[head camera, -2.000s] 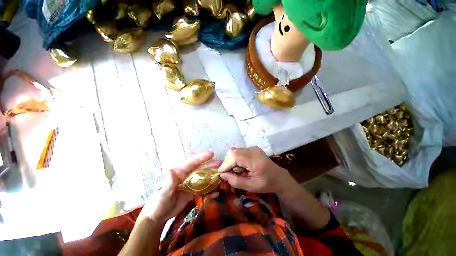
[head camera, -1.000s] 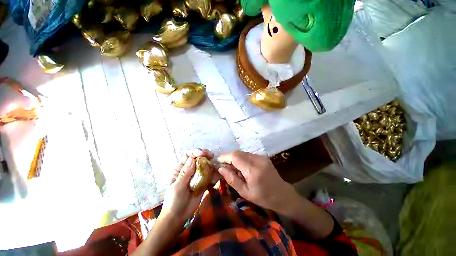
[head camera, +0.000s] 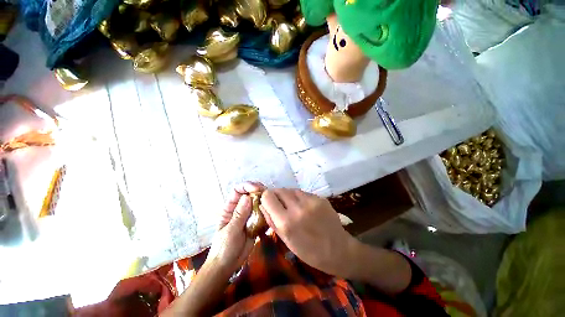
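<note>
A stuffed gold ingot piece (head camera: 254, 217) is held upright between my hands, over my lap at the table's front edge. My left hand (head camera: 234, 230) wraps its left side, with the thumb along it. My right hand (head camera: 297, 223) is closed at its upper right side, fingertips touching it and the left fingers. Any needle or thread is hidden or too small to tell. The right hand covers part of the piece.
More gold pieces (head camera: 238, 119) lie on the white table (head camera: 372, 151) and by a blue sack (head camera: 80, 31). A green-hatted toy (head camera: 350, 62) stands beside silvery snips (head camera: 389, 122). An open drawer (head camera: 387, 201) and white bag of gold pieces (head camera: 523, 204) are at right.
The gold piece has turned from lying flat to upright. My right hand has moved in against it and now covers more of it. The view has shifted slightly.
</note>
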